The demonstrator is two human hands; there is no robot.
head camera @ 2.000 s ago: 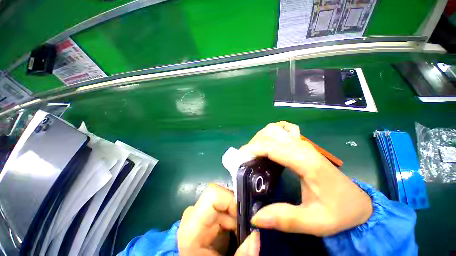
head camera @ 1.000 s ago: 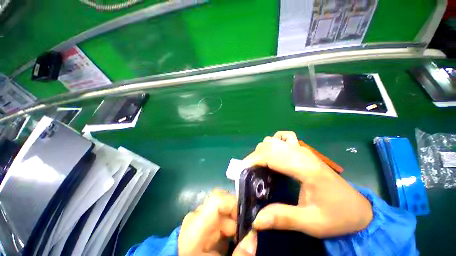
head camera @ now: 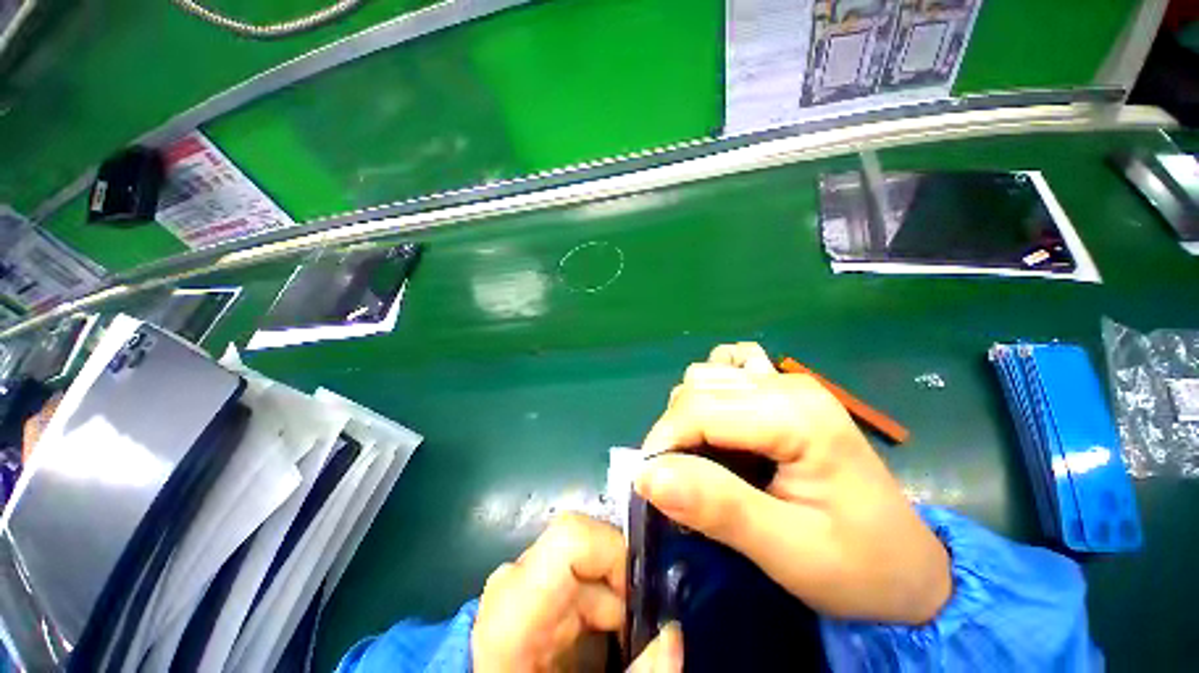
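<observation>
A dark tablet (head camera: 736, 598) is tilted up in front of me, its camera corner towards the top left and mostly covered by my right thumb. My right hand (head camera: 796, 506) wraps over its top edge, with the thumb pressed on the corner. My left hand (head camera: 559, 598) holds the tablet's left edge low down, the thumb tip at the picture's bottom edge. A small white piece (head camera: 622, 473) sticks out behind the tablet's top left edge. An orange strip (head camera: 848, 400) lies on the bench behind my right hand.
A fanned stack of tablets and white sheets (head camera: 283, 526) stands at the left. A blue film stack (head camera: 1072, 447) and a clear plastic bag (head camera: 1160, 401) lie at the right. Tablets on white sheets lie at the back right (head camera: 947, 221) and back left (head camera: 342, 292). A green divider (head camera: 605, 79) stands behind.
My right thumb has moved up over the camera corner, hiding the lenses. The tablets at the back have shifted to the right, and the back left one has come into view.
</observation>
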